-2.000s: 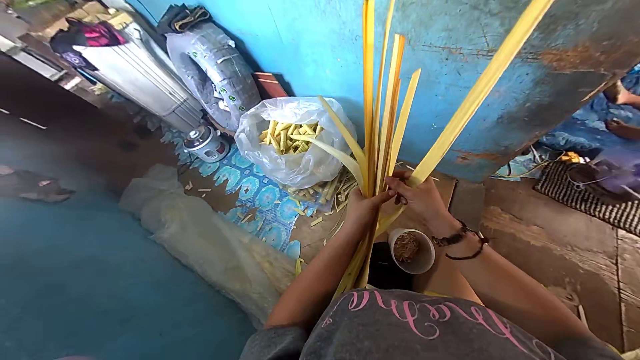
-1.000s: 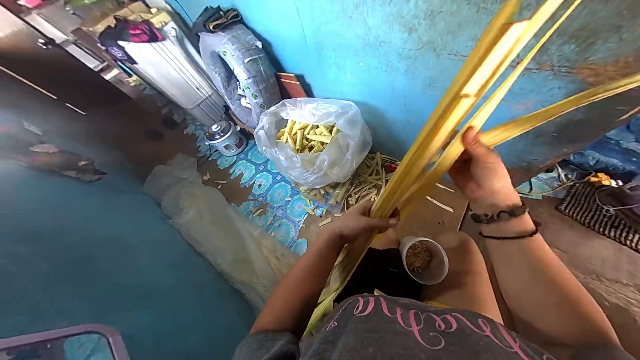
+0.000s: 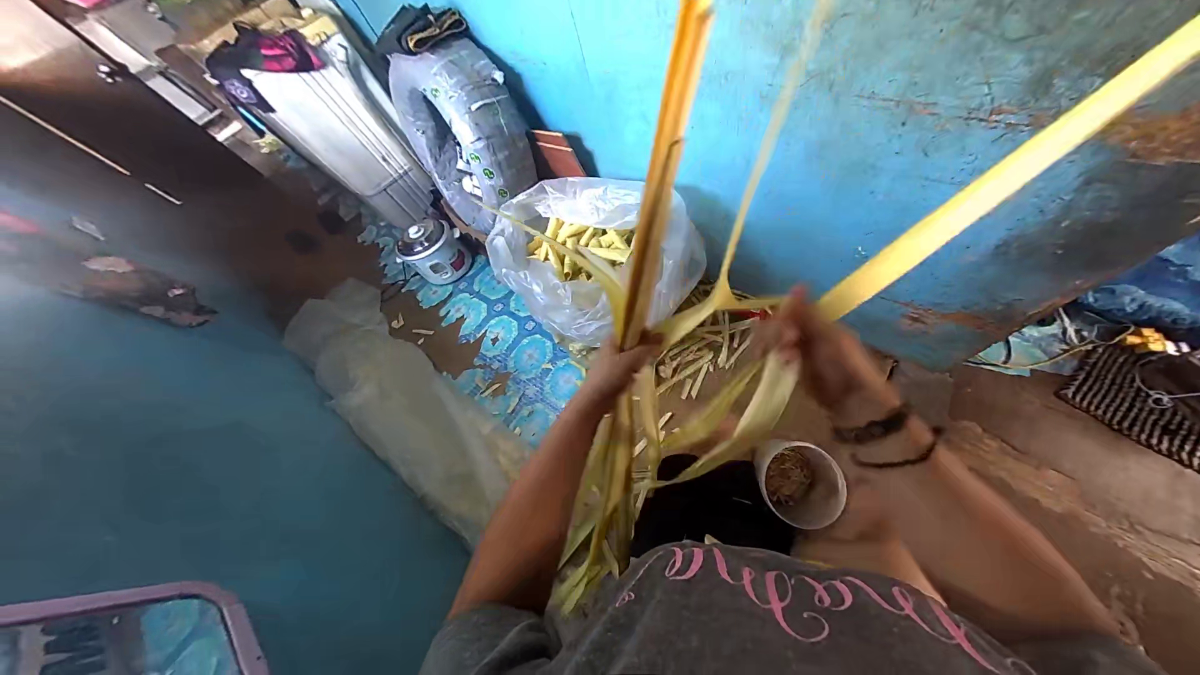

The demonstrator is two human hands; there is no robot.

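Long yellow-green leaf strips (image 3: 653, 206) stand upright in my left hand (image 3: 623, 367), which is closed around the bundle; their lower ends hang down by my lap. My right hand (image 3: 814, 342), blurred, grips a wide pale yellow strip (image 3: 994, 202) that slants up to the right, and a loose curled length hangs below that hand. A thinner strip stretches between the two hands, and a narrow piece rises from it. Below my right hand a white cup (image 3: 834, 511) holds small brown bits.
A clear plastic bag (image 3: 530, 305) of short yellow pieces stands by the blue wall (image 3: 750, 112). Cut scraps (image 3: 698, 366) lie beside it. A rice cooker (image 3: 433, 251), a wrapped roll (image 3: 492, 122) and a plastic sheet (image 3: 403, 403) are left of it. A striped mat (image 3: 1139, 403) lies right.
One second ago my right hand was higher, against the slanted bundle; it is now lower and apart from the bundle, pulling a strip aside. The bundle in my left hand stands more upright.
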